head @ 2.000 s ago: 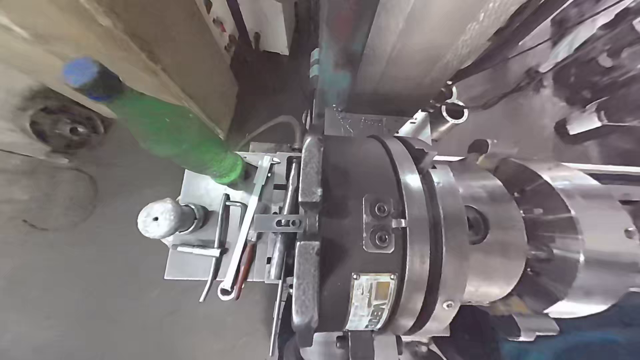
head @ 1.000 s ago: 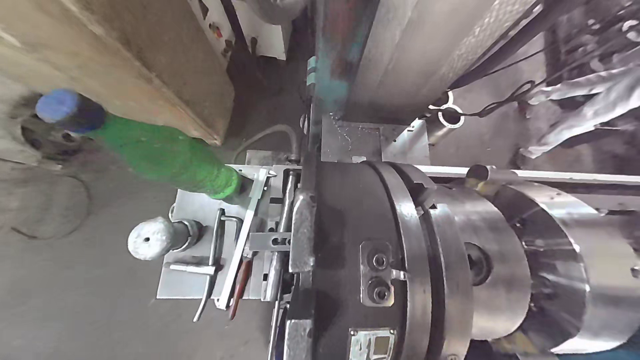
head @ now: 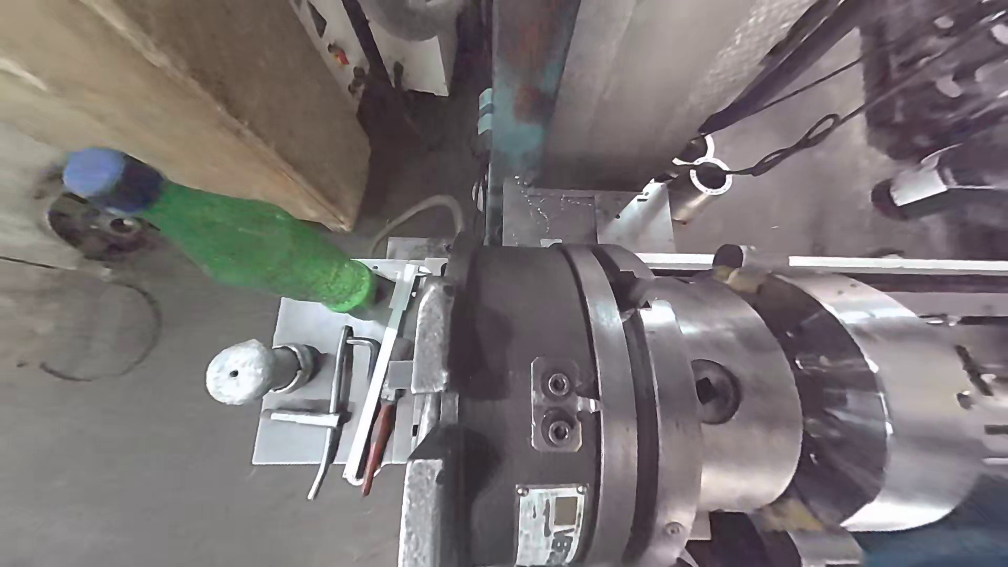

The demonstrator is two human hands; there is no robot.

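Neither my left hand nor my right hand is in view. A large dark machine head [head: 520, 315] with bolted fittings and a maker's plate [head: 551, 526] fills the middle. To its right are a steel collar with a socket screw [head: 717, 391] and a wide bright steel cylinder [head: 906, 394]. Left of the head, a metal plate [head: 276, 449] carries a green bottle [head: 252, 244] with a blue cap, a round white-topped tool [head: 240, 372], a T-handled wrench [head: 303, 418], a bent hex key [head: 364, 343], a long vernier caliper [head: 382, 378] and a red-handled tool [head: 379, 449].
A tan block-like cabinet [head: 236, 94] stands at upper left, near a dark wheel-like part [head: 102, 224] on the floor. A grey machine column [head: 630, 94] rises at top. Metal tubes [head: 710, 176] and a looped cable [head: 803, 142] lie beyond the white rail [head: 898, 264].
The view has shifted a little. A person's light-clothed legs show at the right background one second ago. I see no plain move of the bottle or tools on the plate.
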